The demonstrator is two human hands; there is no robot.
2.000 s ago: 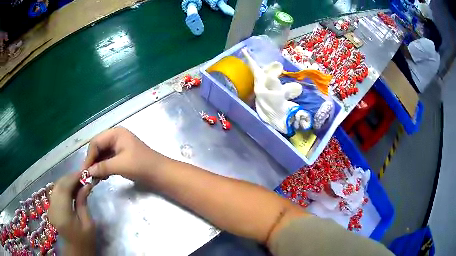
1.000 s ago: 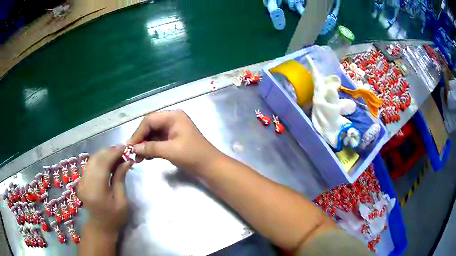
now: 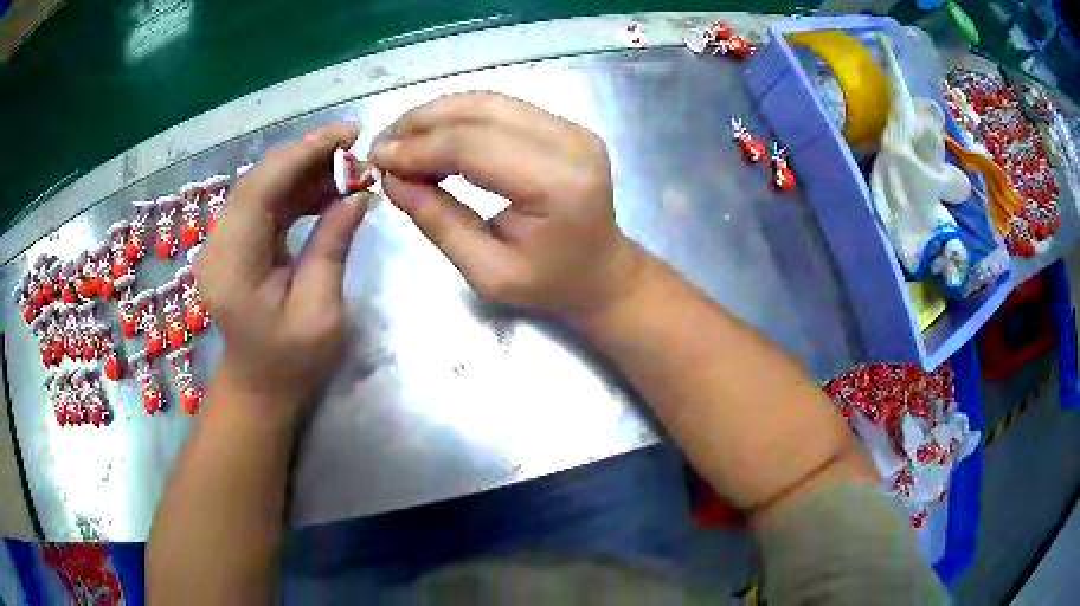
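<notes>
A small red-and-white figure (image 3: 353, 173) is held up between the fingertips of both hands, above the shiny metal table (image 3: 474, 397). My left hand (image 3: 278, 255) pinches it from the left between thumb and fingers. My right hand (image 3: 509, 195) touches it from the right with thumb and forefinger. The fingers hide part of the figure. Rows of red-and-white figures (image 3: 166, 231) stand on the table at the left. Two loose red parts with white prongs (image 3: 751, 144) lie at the right, beside the parts bin.
The violet parts bin (image 3: 847, 225) holds yellow tape (image 3: 862, 95), a white glove (image 3: 912, 160) and an orange strap. A heap of red-and-white parts (image 3: 1007, 154) lies beyond it. A blue tote (image 3: 965, 474) with more parts is lower right. The green conveyor (image 3: 267, 53) runs behind.
The view has shifted, showing more of the table's near edge and both forearms. Both hands remain at the small figure, which now appears more edge-on with more red showing.
</notes>
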